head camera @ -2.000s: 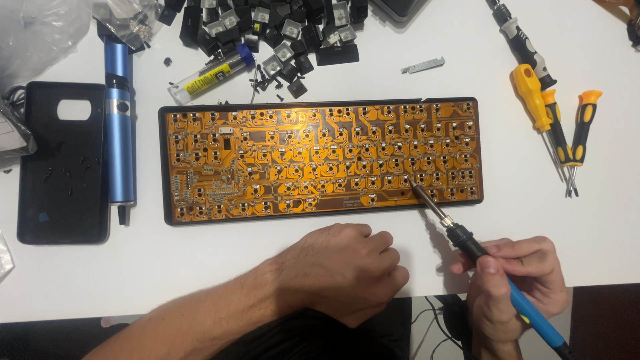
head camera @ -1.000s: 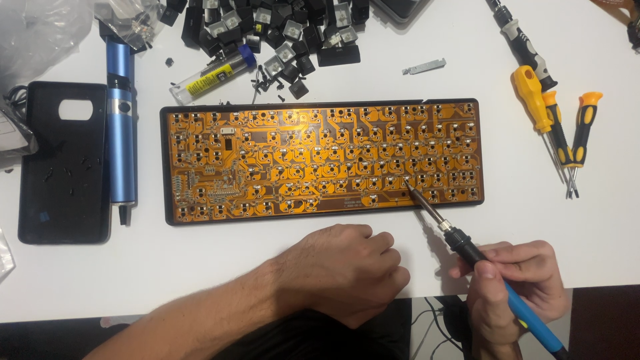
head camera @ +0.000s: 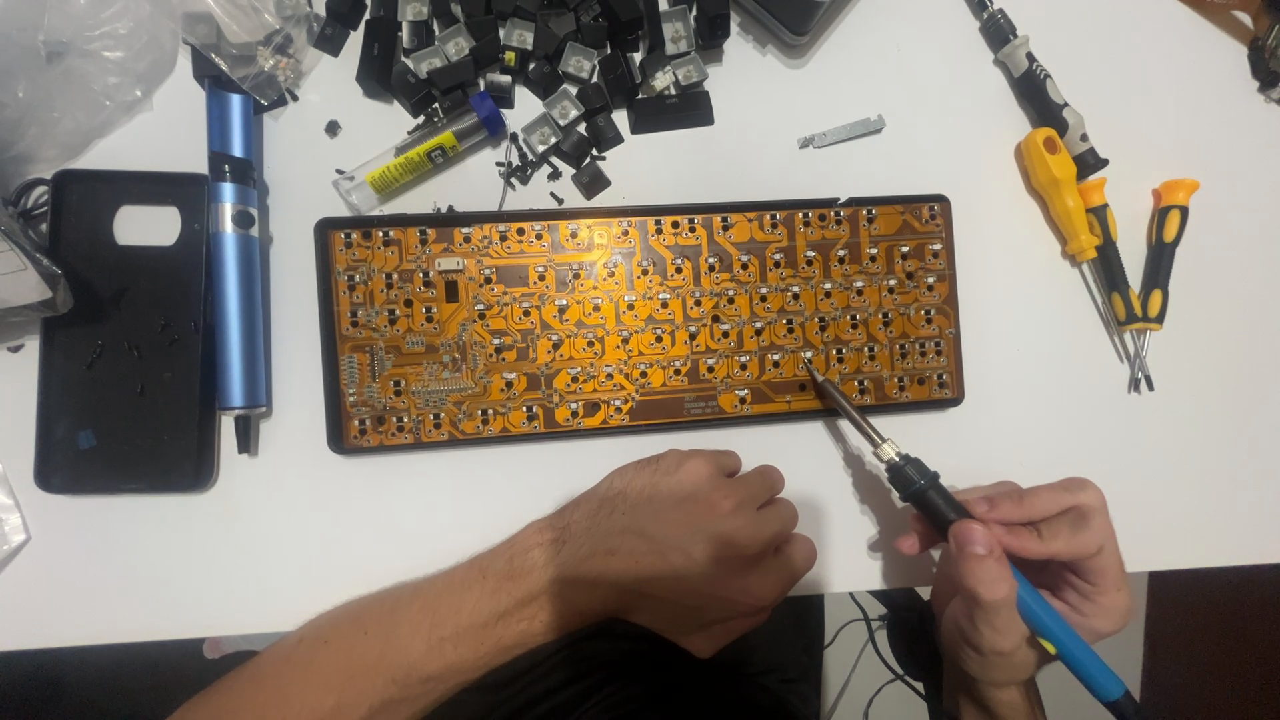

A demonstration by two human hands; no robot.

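Note:
An orange keyboard circuit board (head camera: 640, 320) lies in its black case, centred in the head view. My right hand (head camera: 1030, 560) holds a blue and black soldering iron (head camera: 935, 500), whose tip touches or hovers just over the lower right part of the board; which one, I cannot tell. My left hand (head camera: 700, 540) rests on the table edge below the board, fingers curled; whether anything is inside them is hidden. A blue desoldering pump (head camera: 237, 290) lies left of the board. Above the board is a clear solder tube (head camera: 420, 155) with a blue cap.
Loose black keycaps (head camera: 570, 60) are heaped behind the board, with small screws near them. A phone case (head camera: 125, 330) holding screws lies far left, below plastic bags (head camera: 80, 80). A metal strip (head camera: 842, 132), a yellow screwdriver (head camera: 1060, 195) and other screwdrivers (head camera: 1165, 250) lie at the upper right.
The soldering iron tip has shifted slightly on or over the lower right part of the board. My left hand has stayed in place.

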